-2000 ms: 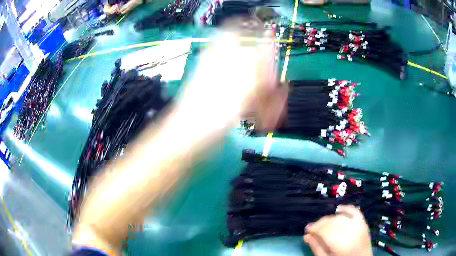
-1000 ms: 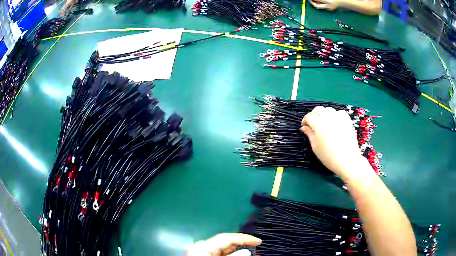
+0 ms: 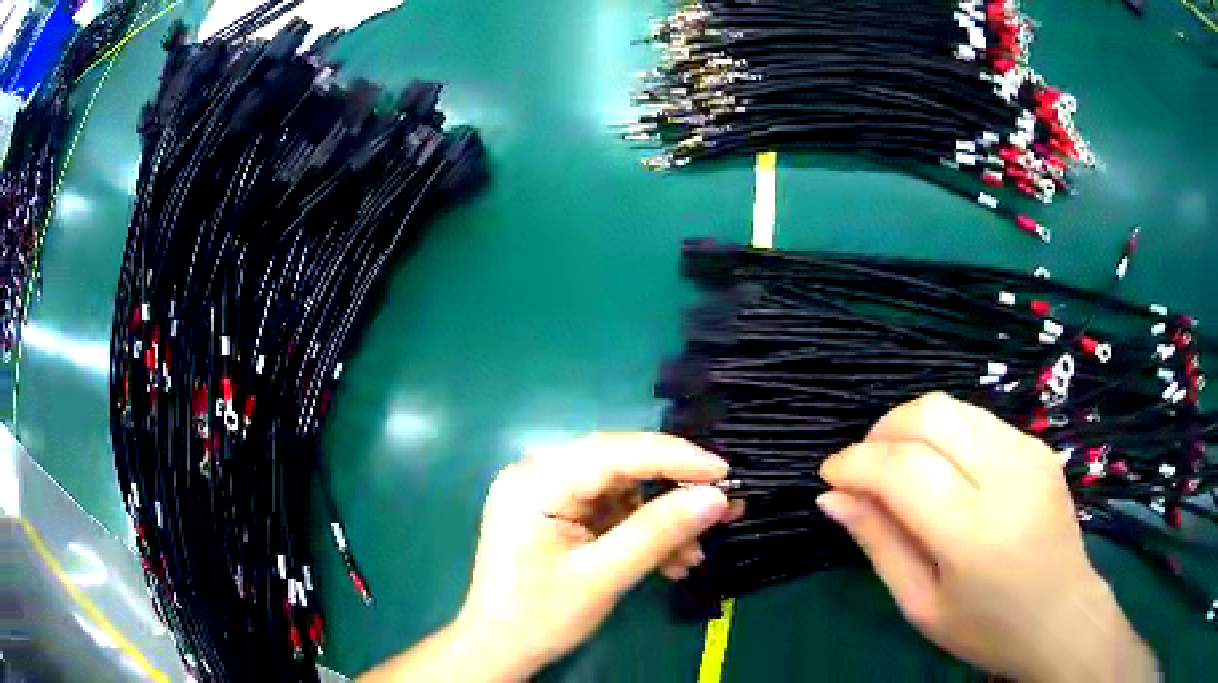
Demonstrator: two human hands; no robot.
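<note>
My left hand is at lower centre, its thumb and forefinger pinched around a small pale metal tip of a thin lead. My right hand is to its right, its thumb and forefinger pinched together at the lead; the black wires behind make the lead hard to trace. Both hands are over the part-filled harnesses, whose black housings are stacked at left and whose red and white ends point right. No housing shows in my left hand; its palm side is partly hidden.
Beyond is a loose lead bundle, metal tips left, red ends right. A large curved harness heap lies at left, black housings at top. Part of a white sheet shows behind it. Yellow tape crosses the green table.
My right hand has left the loose lead bundle and come nearer, facing my left hand. My left hand has moved up, now pinching a tip. The view has tilted down.
</note>
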